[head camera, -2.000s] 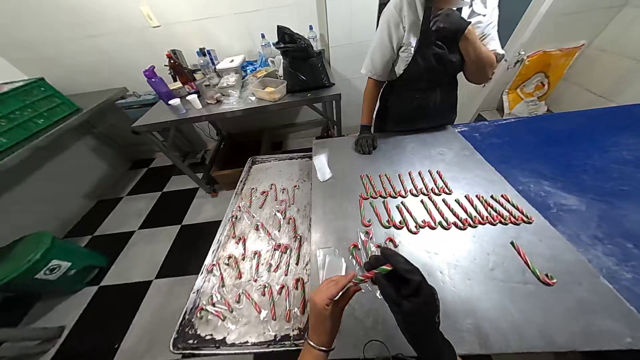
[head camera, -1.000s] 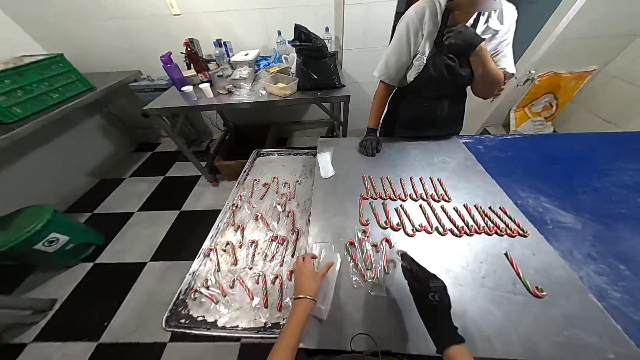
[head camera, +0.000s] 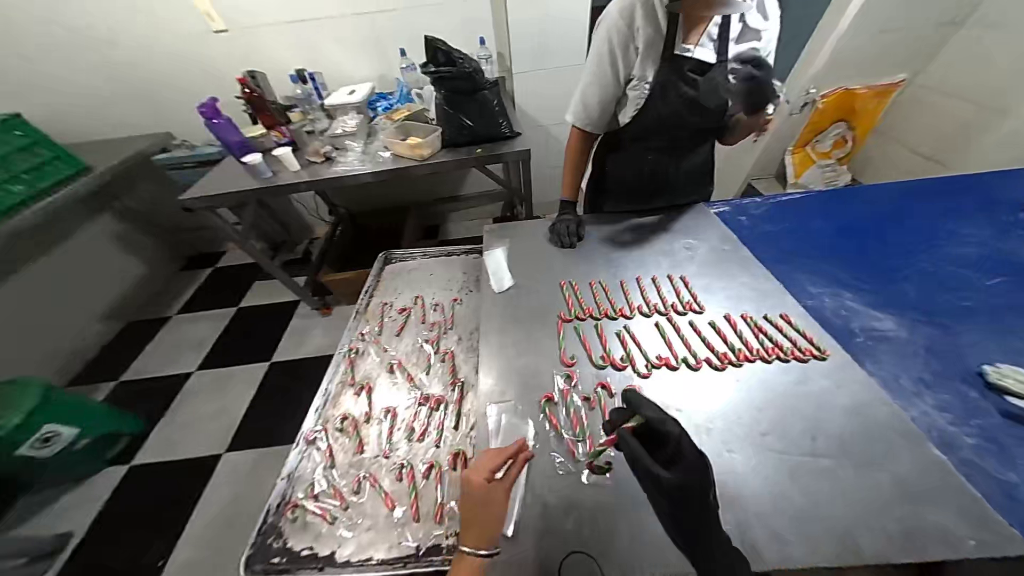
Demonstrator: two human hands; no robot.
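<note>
My bare left hand (head camera: 492, 488), with a bracelet at the wrist, has its fingertips on a stack of clear plastic bags (head camera: 508, 436) beside the tray. My right hand (head camera: 664, 464), in a black glove, holds a red, green and white candy cane (head camera: 612, 442) over the steel table. Between my hands lies a small group of candy canes (head camera: 572, 416), at least some in clear wrappers. Two rows of candy canes without visible wrappers, an upper one (head camera: 628, 300) and a lower one (head camera: 688, 344), lie farther back. Many wrapped canes (head camera: 412, 488) rest on the tray at left.
The metal baking tray (head camera: 268, 512) adjoins the steel table (head camera: 800, 480). Across it stands a person in a black apron (head camera: 656, 136), one gloved hand (head camera: 567, 228) on the table near a white item (head camera: 498, 269). A blue surface (head camera: 904, 264) is at right, a cluttered side table (head camera: 360, 176) behind.
My right hand has picked up a candy cane. My left hand has stayed at the bag stack, where it moved from the cane it held with my right hand two seconds ago.
</note>
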